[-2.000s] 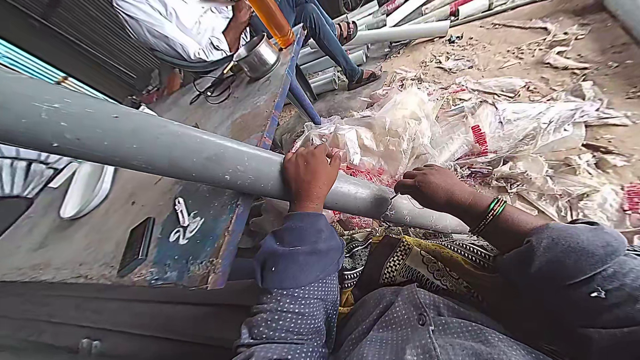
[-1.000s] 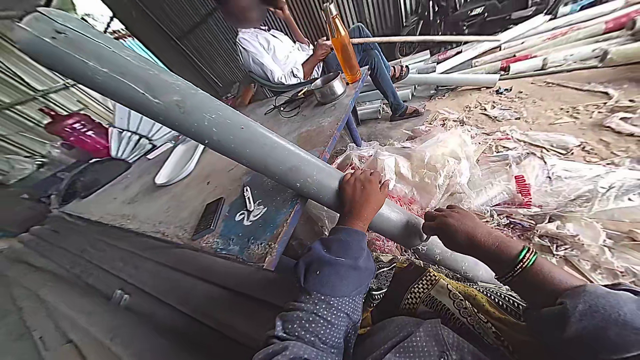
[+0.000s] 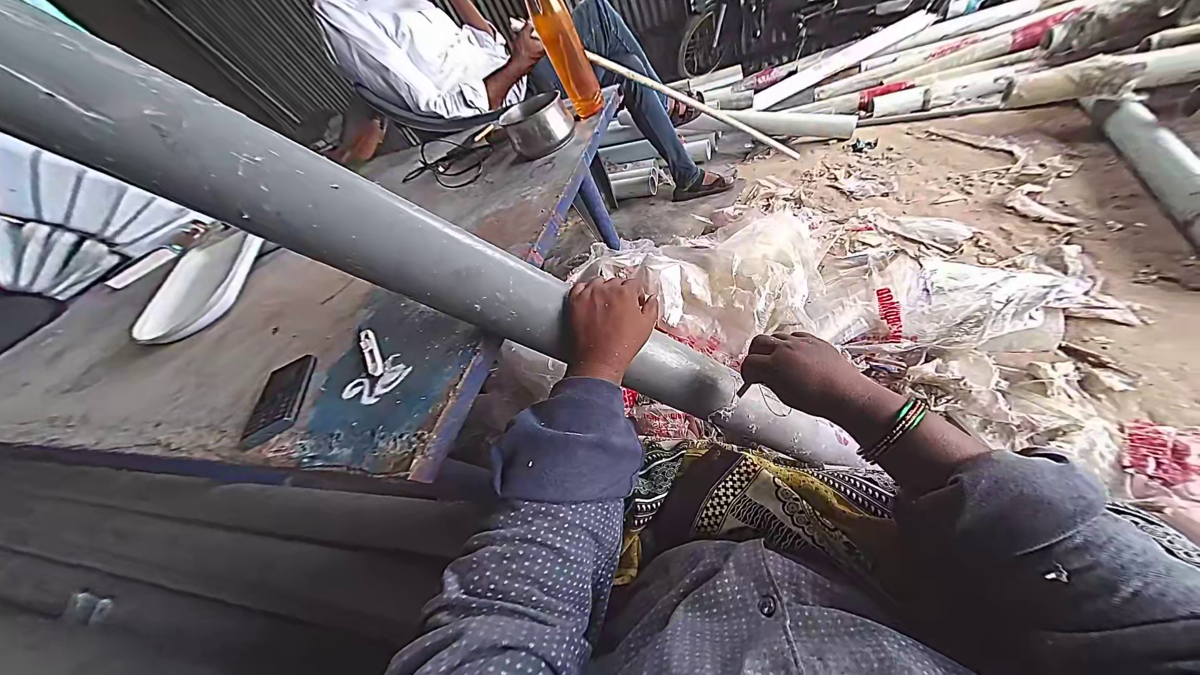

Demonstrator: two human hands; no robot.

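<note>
A long grey plastic pipe (image 3: 375, 220) slants from the upper left down to my lap, resting over the table's edge. My left hand (image 3: 609, 323) grips it from above, short of its lower end. Close to that end is my right hand (image 3: 802, 370), fingers curled around a small dark thing whose tip touches the pipe's rim; what it is I cannot tell. Below my right hand lies another pale grey pipe piece (image 3: 797, 431), partly wrapped in film, against the patterned cloth on my lap.
On the worn table (image 3: 328, 375) are a black phone-like object (image 3: 279, 398), a white-handled item (image 3: 371, 354), a white tray-like piece (image 3: 199, 289), a steel pot (image 3: 536, 127) and an orange bottle (image 3: 567, 56). A seated person is beyond. Plastic wrapping (image 3: 750, 272) and several pipes (image 3: 937, 75) cover the ground.
The grey pipe's far end swung up in view, then down again, as the view shifted. Both hands stay near the pipe's lower end.
</note>
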